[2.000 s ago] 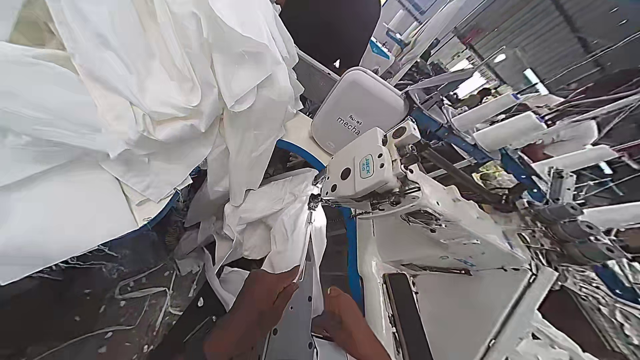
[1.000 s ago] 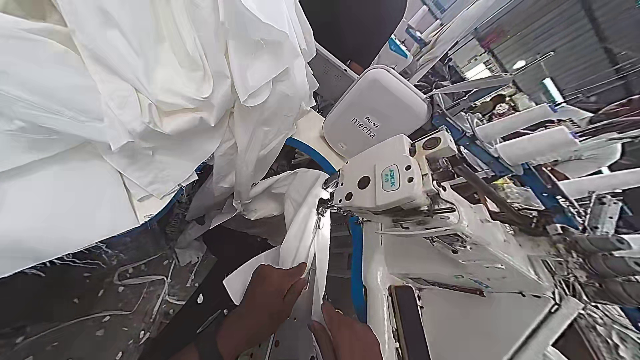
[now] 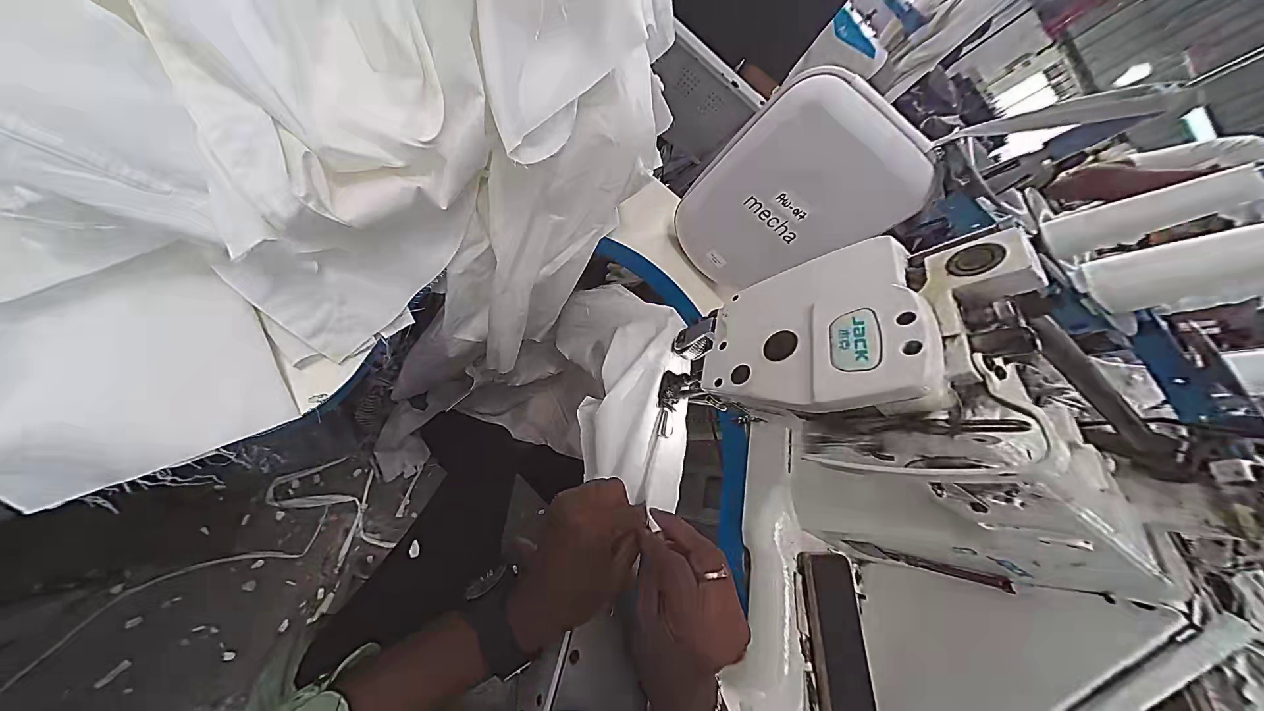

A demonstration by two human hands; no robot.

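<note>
At the lower middle, my left hand, with a dark band on its wrist, pinches the edge of a strip of white fabric. Touching it on the right, my right hand, with a ring on one finger, grips the same folded edge between thumb and fingertips. From my fingers the fabric runs up under the presser foot of a white Jack sewing machine, whose lamp lights it. Beyond the foot the cloth continues in loose folds.
A large heap of white fabric covers the upper left. A pale zippered case lies behind the machine head. A blue curved table edge passes beside the cloth. Thread cones stand at the right; scraps litter the floor.
My hands have come together at the fabric's edge; a second ago they were slightly apart. The free flap of cloth left of my left hand no longer sticks out.
</note>
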